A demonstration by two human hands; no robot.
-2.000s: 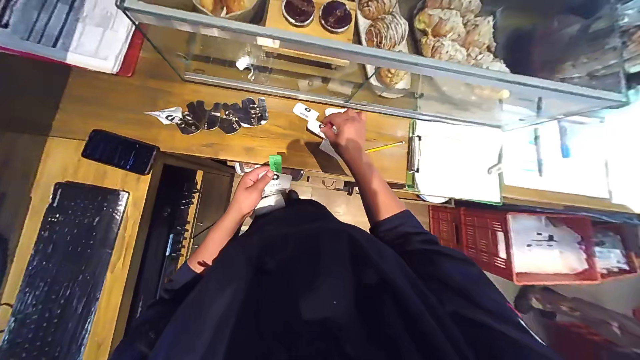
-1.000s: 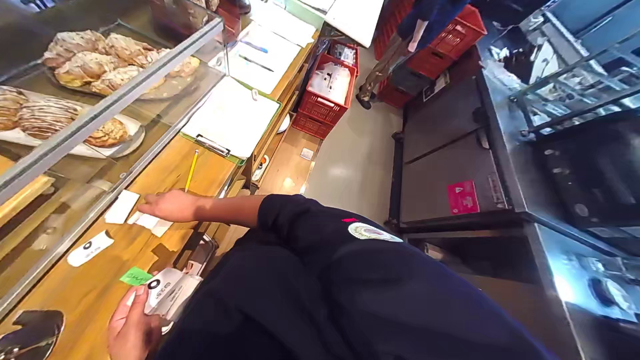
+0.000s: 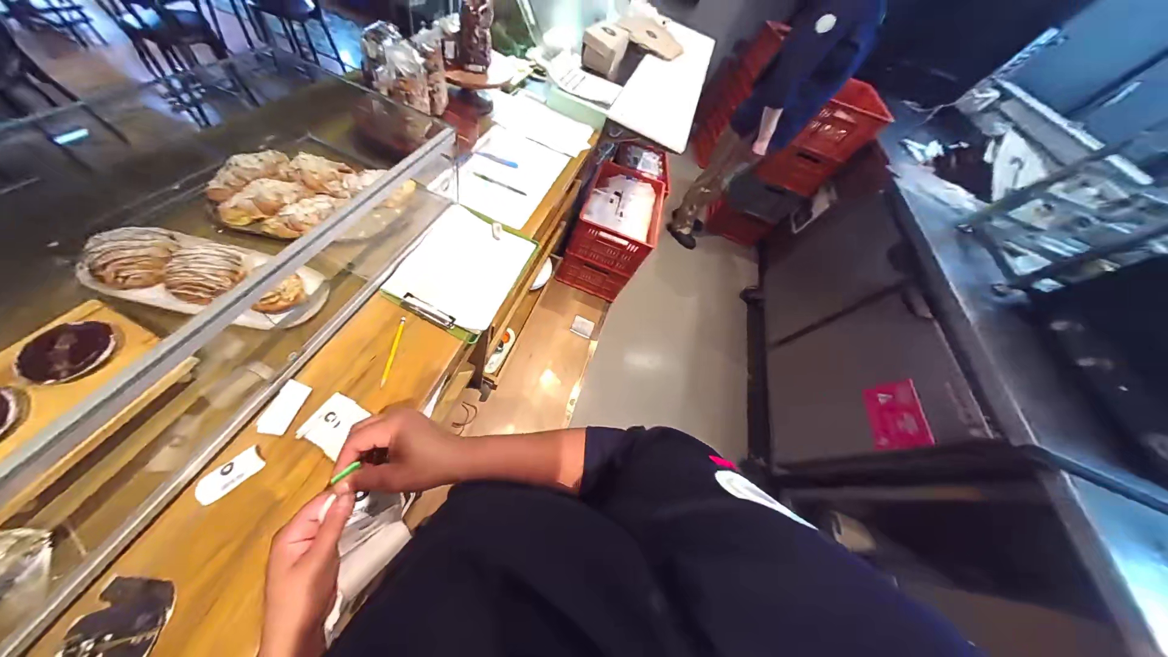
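Note:
Over the wooden counter (image 3: 214,538) my two hands meet at the fingertips. A small green tag (image 3: 346,473) is pinched in my right hand (image 3: 401,452), seen nearly edge on. My left hand (image 3: 306,566) grips a white packet (image 3: 374,538) with dark print, partly hidden behind the fingers. Just beyond my right hand lie white printed cards (image 3: 330,422). Beside them are a blank white card (image 3: 284,407) and a white label with a notched end (image 3: 230,475). A yellow pencil (image 3: 393,351) lies farther along the counter.
A glass display case (image 3: 301,228) with pastries borders the counter on the left. Past the pencil lies a clipboard with paper (image 3: 465,269). Red crates (image 3: 610,246) stand on the floor. A person (image 3: 771,109) stands near other crates. Steel-topped cabinets (image 3: 849,319) are at right.
My right hand has left the cards on the counter and come to my left hand, where it now pinches the green tag. The view has swung far round along the counter since the first frame.

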